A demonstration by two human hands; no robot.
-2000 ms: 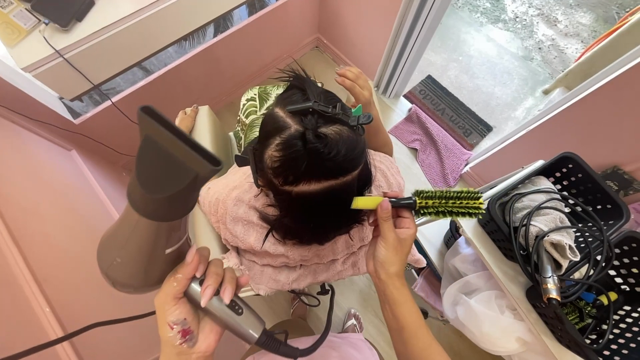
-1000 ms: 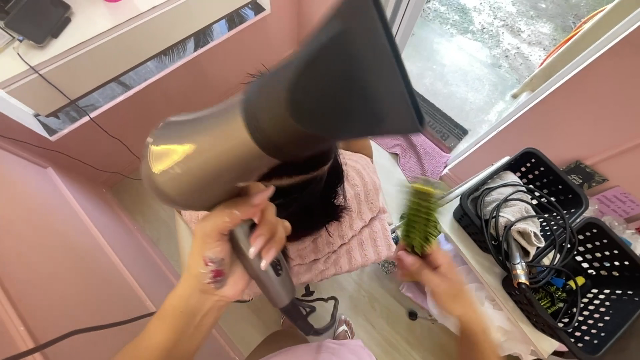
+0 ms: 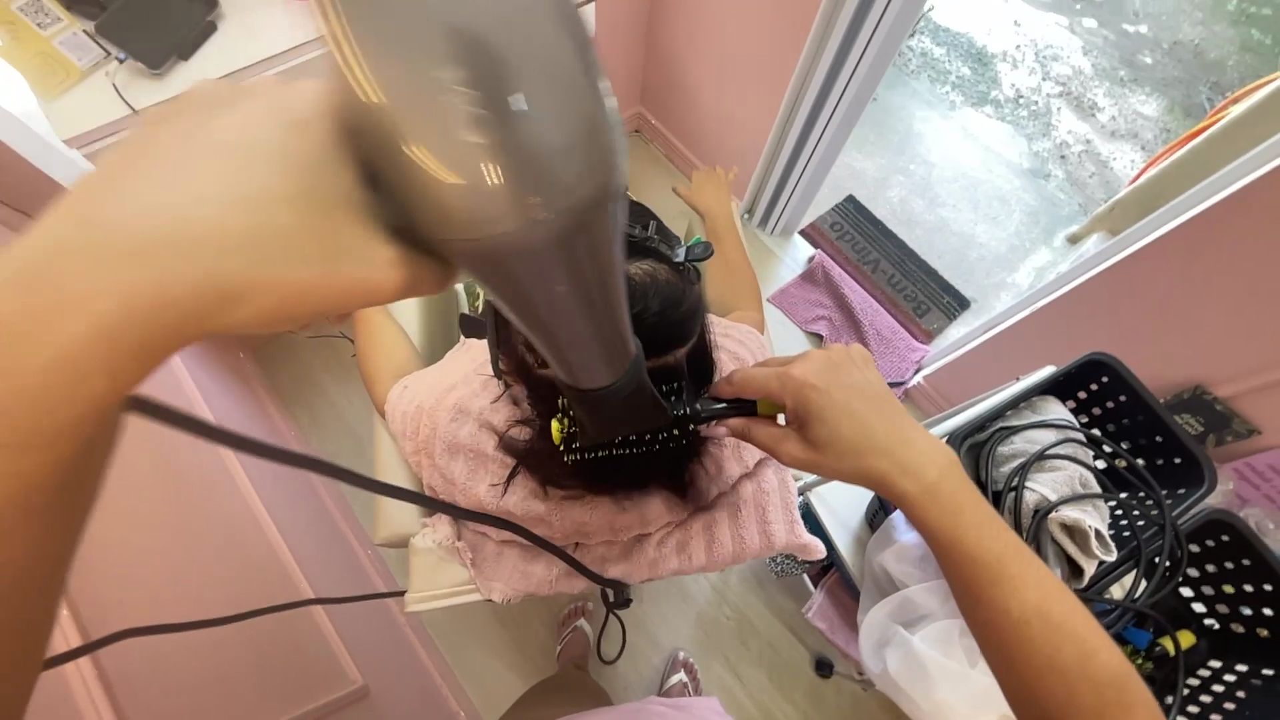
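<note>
Raised at the upper left, my left hand grips a grey-brown hair dryer; its fingers are partly hidden behind the dryer body. The dark nozzle points down at the back of a seated person's head, over a round brush with yellow and black bristles. My right hand holds the brush by its black handle, with the bristles in the dark hair. Black clips fasten hair higher on the head. A pink towel covers the person's shoulders.
Black perforated baskets with a grey cloth, coiled cables and brushes stand on the right. The dryer's cord hangs across the lower left. White sheer fabric lies beside the trolley. A doormat lies at the doorway.
The dryer has risen from in front of me, its nozzle now down at the hair. The brush, held right of the head earlier, is now in the hair at the back.
</note>
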